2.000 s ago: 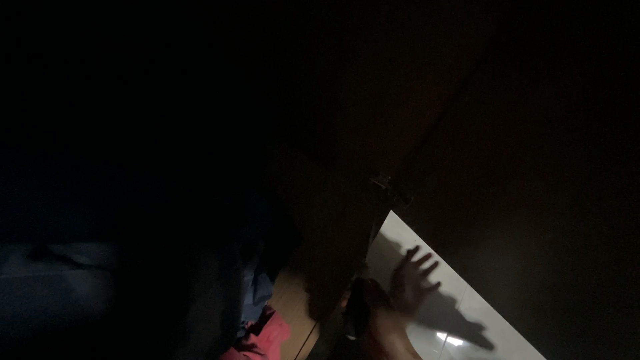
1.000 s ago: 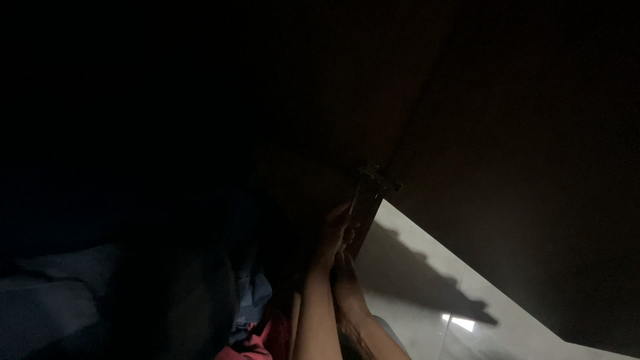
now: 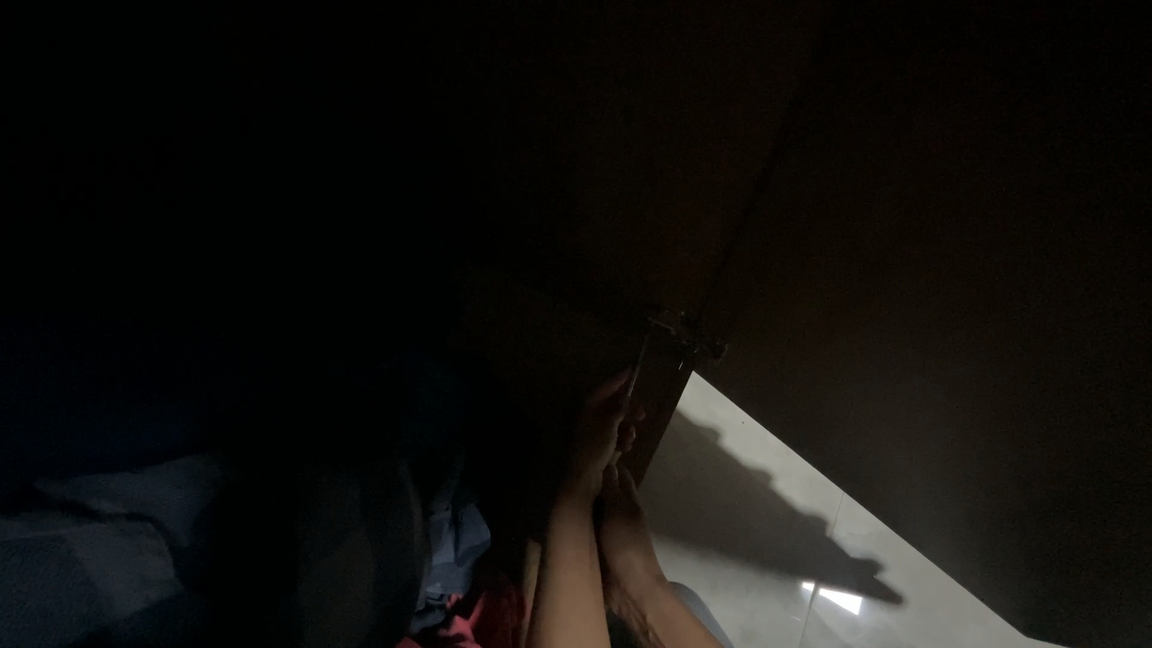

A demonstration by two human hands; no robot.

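In deep shadow, my left hand (image 3: 601, 441) is raised against the edge of a dark wood panel (image 3: 661, 400), its fingers bent near a thin upright glint. What it grips, if anything, is too dark to tell. My right hand (image 3: 621, 508) is just below and to the right, close against the left palm, its fingers pointing up; its grip is hidden. Above both hands, a metal hinge (image 3: 688, 333) sits where the panel edge meets a large dark door-like panel (image 3: 900, 360).
Blue-grey cloth (image 3: 454, 549) and red cloth (image 3: 490, 616) lie at the lower left, with more greyish fabric (image 3: 99, 558) at the far left. Pale, glossy floor tiles (image 3: 756, 504) show at the lower right, crossed by a shadow and a bright reflection. Most of the upper view is black.
Two seconds ago a hand was spread, fingers apart, over the pale floor. Both hands have since come together at the panel edge below the hinge. Over the last second they have hardly moved.
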